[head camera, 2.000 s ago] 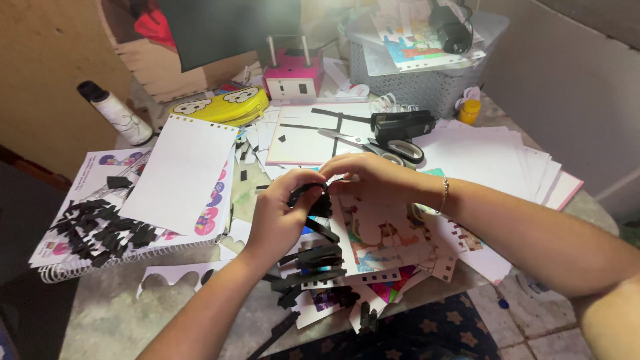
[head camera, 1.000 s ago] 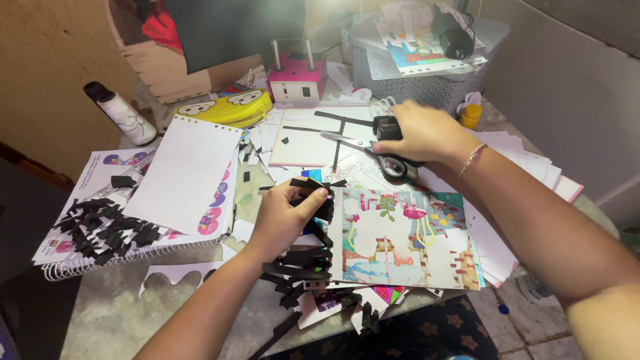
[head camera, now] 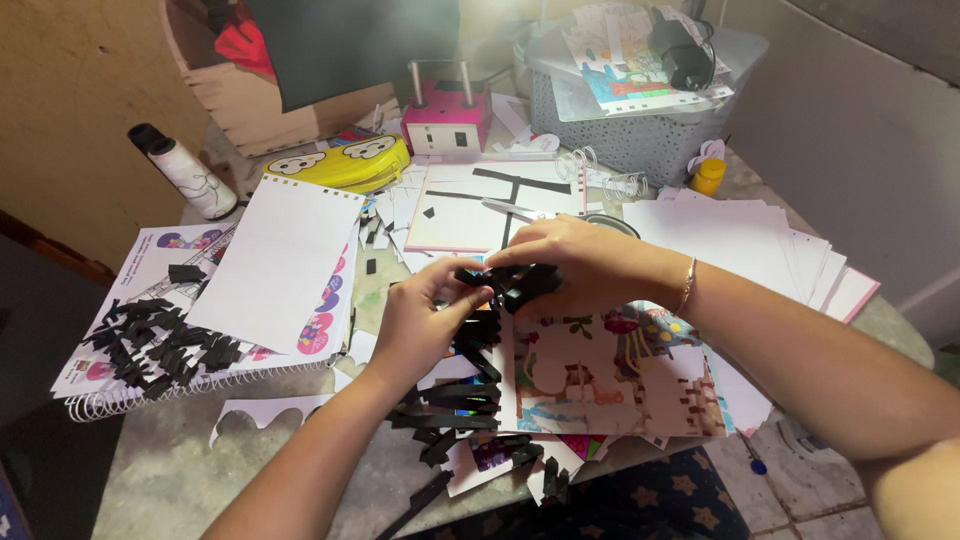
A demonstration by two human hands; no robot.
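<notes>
My left hand (head camera: 424, 311) pinches a black strip (head camera: 469, 277) between thumb and fingers. My right hand (head camera: 577, 262) is closed around a small black tool (head camera: 536, 289), possibly a stapler, whose end meets the strip at my left fingertips. Below both hands, more black strips (head camera: 457, 397) lie along the left edge of a sheet with a coloured drawing (head camera: 585, 375). Scissors (head camera: 517, 210) lie just beyond my right hand, which partly hides them. Past them, black strips (head camera: 517, 182) cross on a white board with a pink edge (head camera: 420, 232).
A spiral notebook (head camera: 112, 401) at left bears a heap of black pieces (head camera: 157, 345) and a blank sheet (head camera: 277, 262). Behind stand a yellow pencil case (head camera: 337, 166), a pink box with two posts (head camera: 448, 120) and a grey basket (head camera: 630, 142). White sheets (head camera: 705, 232) lie at right.
My right hand reached to the black tool beyond the drawing, took hold of it and brought it back to my left hand. My left hand has moved slightly up and still holds black strip material.
</notes>
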